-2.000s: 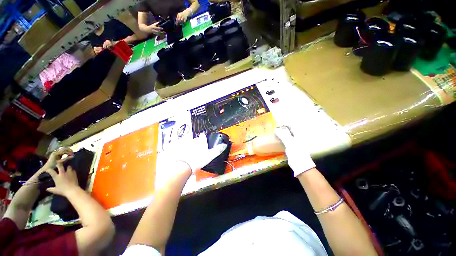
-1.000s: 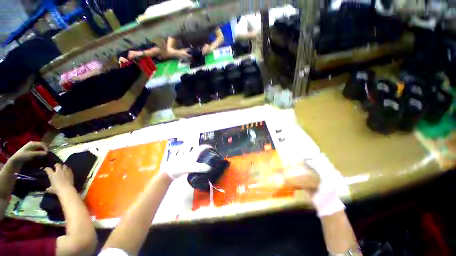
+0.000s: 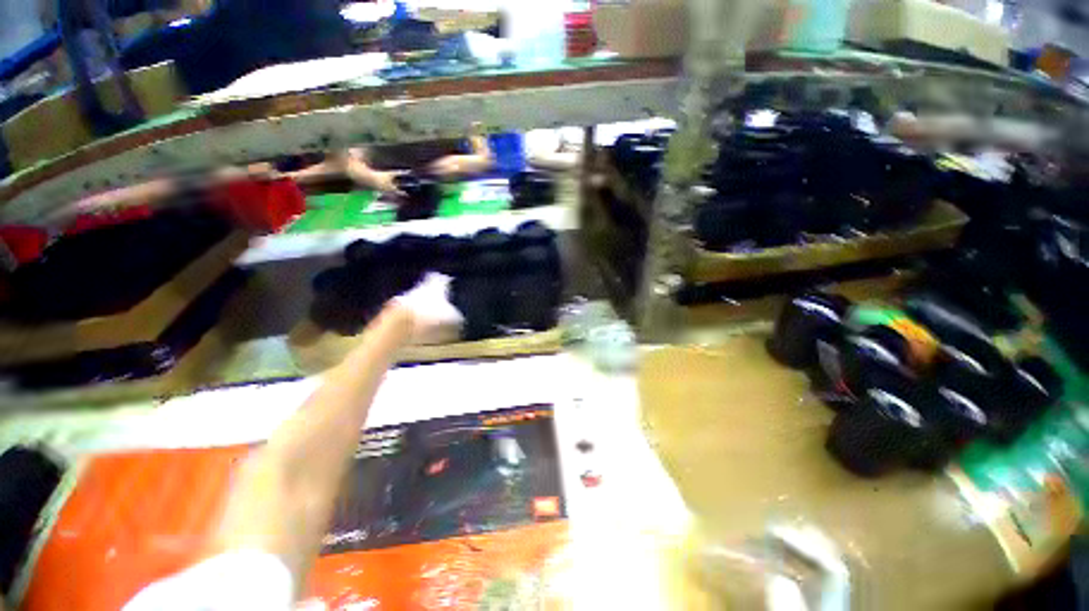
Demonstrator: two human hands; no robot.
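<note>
My left hand (image 3: 430, 307), in a white glove, is stretched forward at the front of the row of black housings (image 3: 514, 281) in a shallow carton tray. It is blurred and I cannot tell whether its fingers hold one. A blurred whitish shape at the bottom right, over the brown board, appears to be my right hand (image 3: 798, 571); its fingers and anything in it cannot be made out. The printed mat (image 3: 448, 471), black and orange, lies below my left forearm.
Several black housings (image 3: 878, 430) stand grouped on the brown board (image 3: 717, 418) at right. A metal post (image 3: 678, 191) rises beyond the mat. A carton of black parts (image 3: 836, 257) is behind it. A plain orange sheet (image 3: 131, 507) lies left. Workers' arms show opposite.
The view has swung up and to the right. My left hand has moved from the mat to the tray row, and the black housing it held over the mat is no longer seen there.
</note>
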